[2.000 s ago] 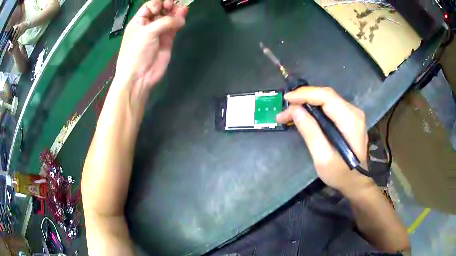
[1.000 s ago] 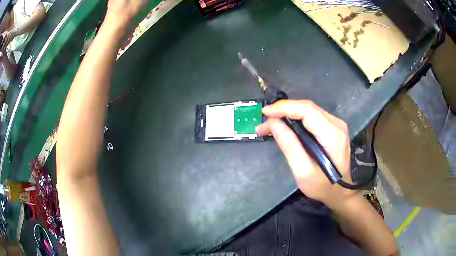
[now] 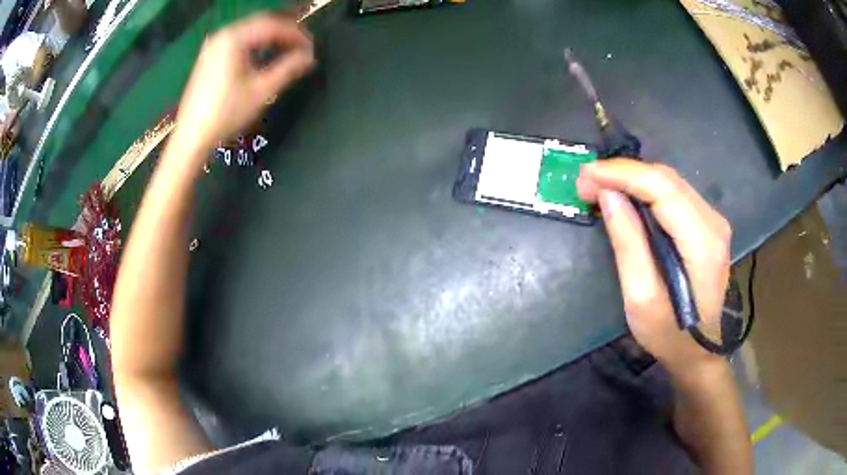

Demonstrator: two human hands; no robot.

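A black phone assembly (image 3: 509,170) with a silvery-white area lies on the dark green bench. Its green circuit board (image 3: 561,178) is at the right end. My right hand (image 3: 664,246) holds the black soldering iron (image 3: 671,269), its metal tip pointing up and away above the bench; the fingertips are at the board end of the phone assembly. My left hand (image 3: 243,79) is blurred at upper left, fingers curled with thumb and index close together; whether it holds anything cannot be told. Small white wired components (image 3: 243,153) lie scattered below it.
A tangled dark red wire bundle (image 3: 97,260) lies at the left bench edge, with a small fan (image 3: 72,432) at lower left. Stained cardboard (image 3: 775,88) is at upper right. Another dark unit (image 3: 395,4) is at the top edge. A person's arm shows at far upper left.
The view has shifted, so the phone assembly shows further right. My left hand has come back from the top edge toward the scattered components. My right hand still holds the iron.
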